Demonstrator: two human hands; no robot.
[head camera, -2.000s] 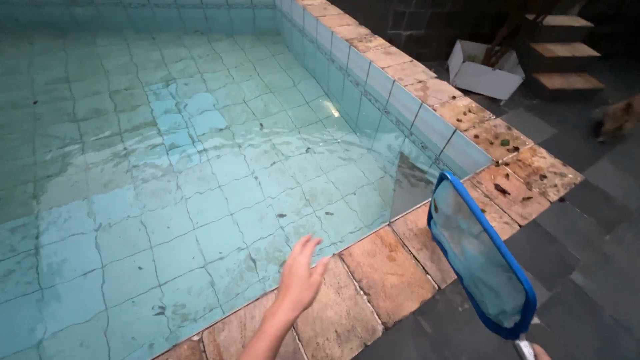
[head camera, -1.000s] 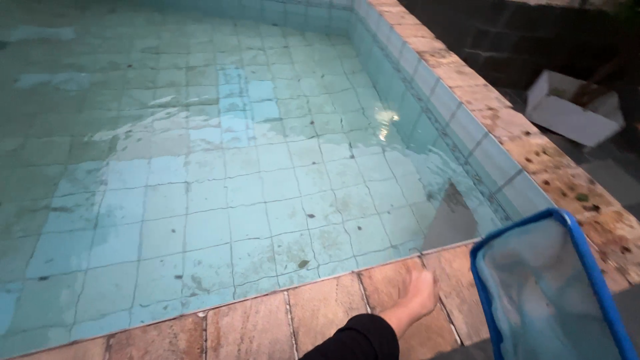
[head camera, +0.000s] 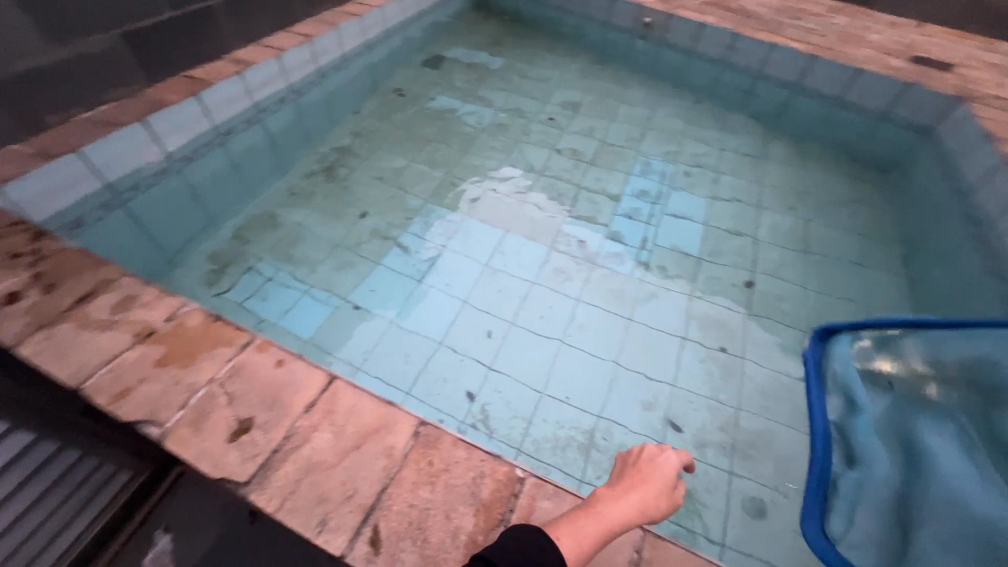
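My left hand (head camera: 647, 482), at the end of a dark sleeve, is over the near edge of the tiled pool (head camera: 543, 315). Its back faces up and its fingers are loosely curled; the palm and fingertips are hidden, and no held thing shows. To its right, a pool skimmer net (head camera: 815, 441) with a blue frame and pale mesh reaches in from the right edge, above the water. The net's handle is out of view, and so is my right hand. Dark leaves or debris (head camera: 675, 425) are scattered in the shallow-looking water.
Stone coping (head camera: 291, 425) runs around the pool, with wet stains and dark spots on it. At the lower left lies a ribbed grey surface (head camera: 59, 480) beside dark flooring. A dark wall (head camera: 142, 47) stands behind the left rim.
The view has swung to the left, now showing the pool's left side. My left hand, over the coping a second ago, is now partly over the water. The net remains at the right.
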